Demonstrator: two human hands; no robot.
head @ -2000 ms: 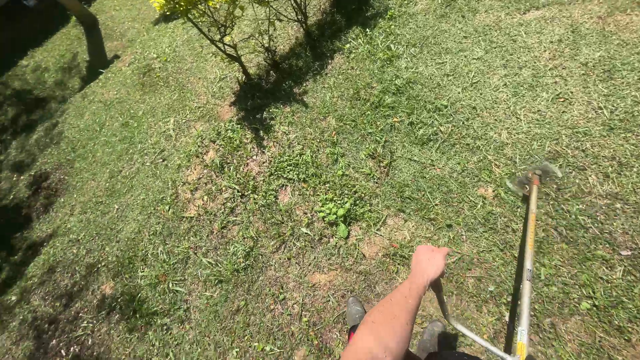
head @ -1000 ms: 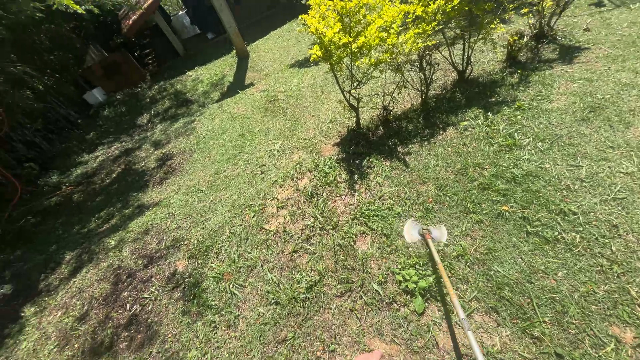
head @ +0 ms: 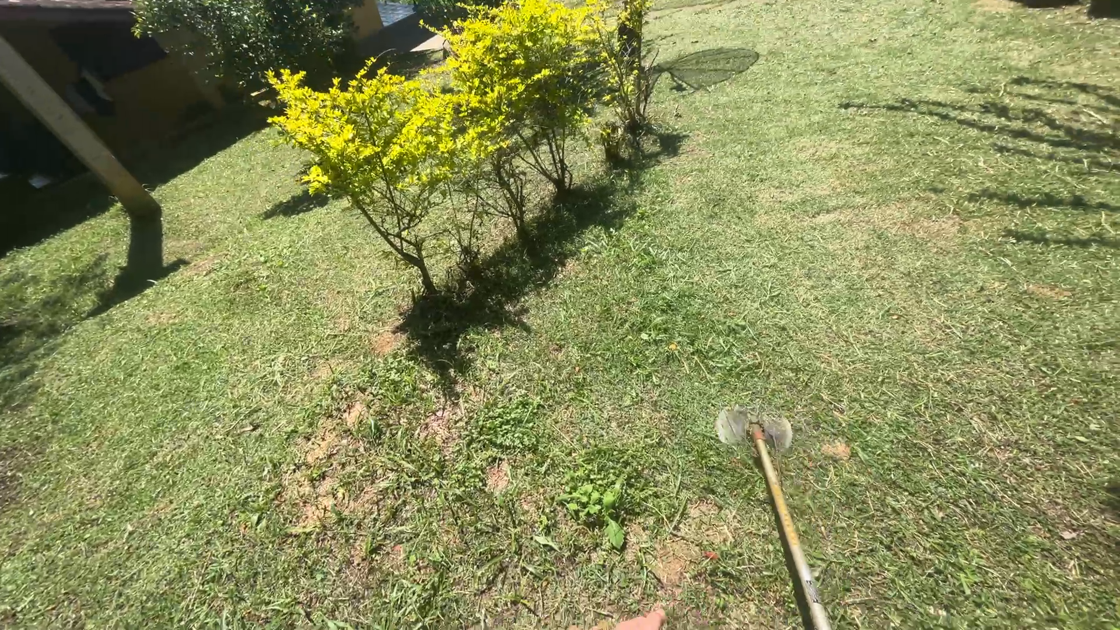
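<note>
At the bottom edge, only a small part of my left hand (head: 643,620) shows; what its fingers do is hidden. To its right, the long yellowish shaft of a brush cutter (head: 790,532) rises from the lower edge. A blurred cutting head (head: 754,429) at its far end is low over the short grass, with pale blurred patches on both sides. Left of the shaft grows a low, broad-leaved green weed (head: 598,500), apart from the head. My right hand is out of view, as is the near end of the shaft.
A row of yellow-leaved shrubs (head: 385,144) stands ahead, with thin bare stems and dark shade below. A slanted post (head: 83,131) meets the grass at upper left, near a shaded building. A dark mesh-like object (head: 710,66) lies beyond the shrubs. Bare soil patches dot the lawn.
Since one second ago, the cutting head has moved right, from beside the leafy weed. Two seconds ago my left hand was plainly visible on the handle; now it is mostly below the frame. The view has shifted.
</note>
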